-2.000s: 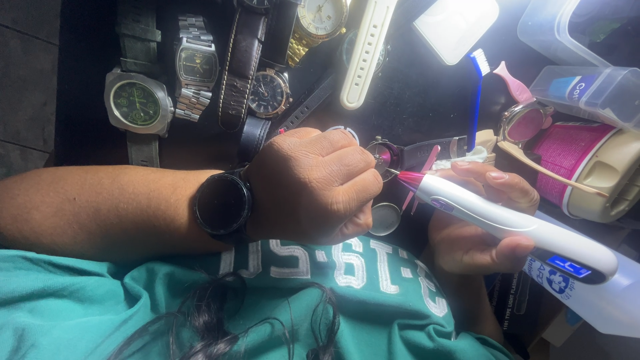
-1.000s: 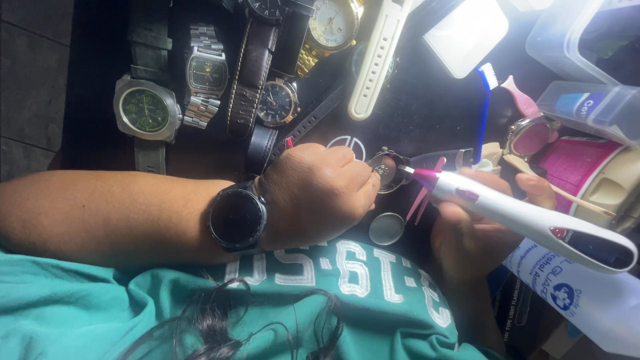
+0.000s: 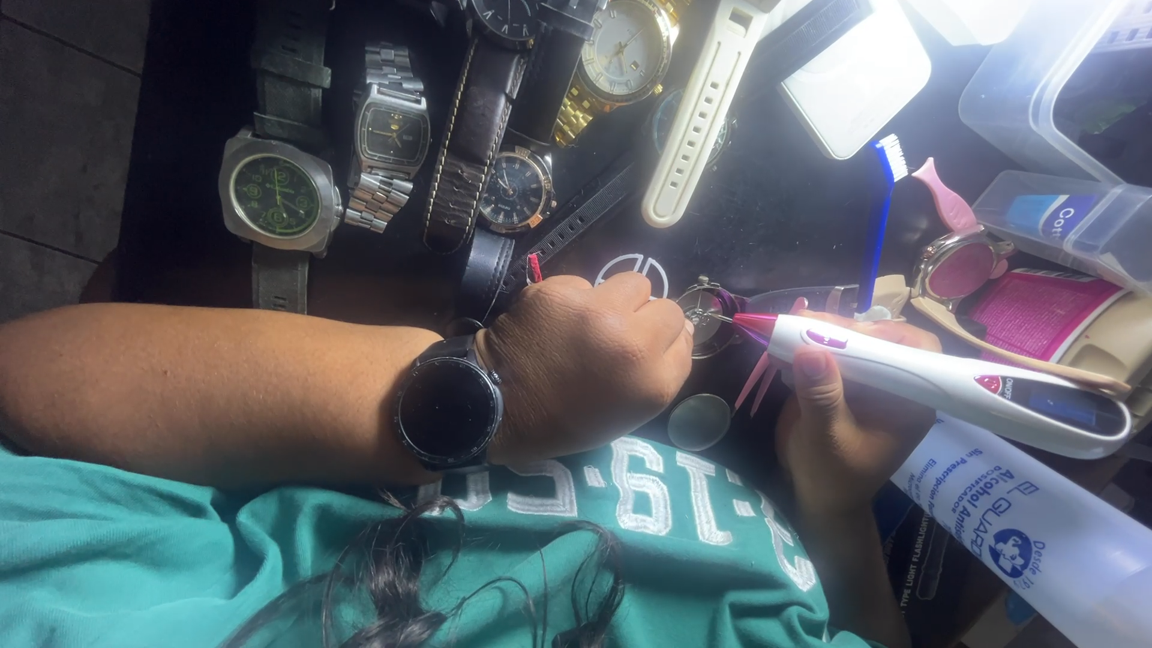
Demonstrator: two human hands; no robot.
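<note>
My right hand (image 3: pixel 846 405) grips a white pen-shaped electric tool (image 3: pixel 909 364) with a magenta collar and a dark display. Its thin tip reaches over a small round wristwatch with its inside exposed (image 3: pixel 706 319). At that watch's left edge, my left hand (image 3: pixel 589 364) is closed into a loose fist; its fingertips are hidden, so what they hold cannot be told. A black smartwatch (image 3: pixel 449 409) is on my left wrist. Below the opened watch lies a round metal disc (image 3: pixel 699 422). Pink tweezer-like prongs (image 3: pixel 759 382) show beside my right hand.
Several wristwatches lie behind my left arm, among them a square-cased steel one (image 3: pixel 280 200) and a gold one (image 3: pixel 621 49). A white strap (image 3: pixel 697 117), blue brush (image 3: pixel 884 216), clear plastic container (image 3: pixel 1035 85), pink-dialled watch (image 3: pixel 960 267) and alcohol bottle (image 3: pixel 1053 540) are around the right side.
Two seconds ago the tool's display glowed bright blue; now it is dark and the tool has turned somewhat in my right hand. Both hands stay around the opened watch.
</note>
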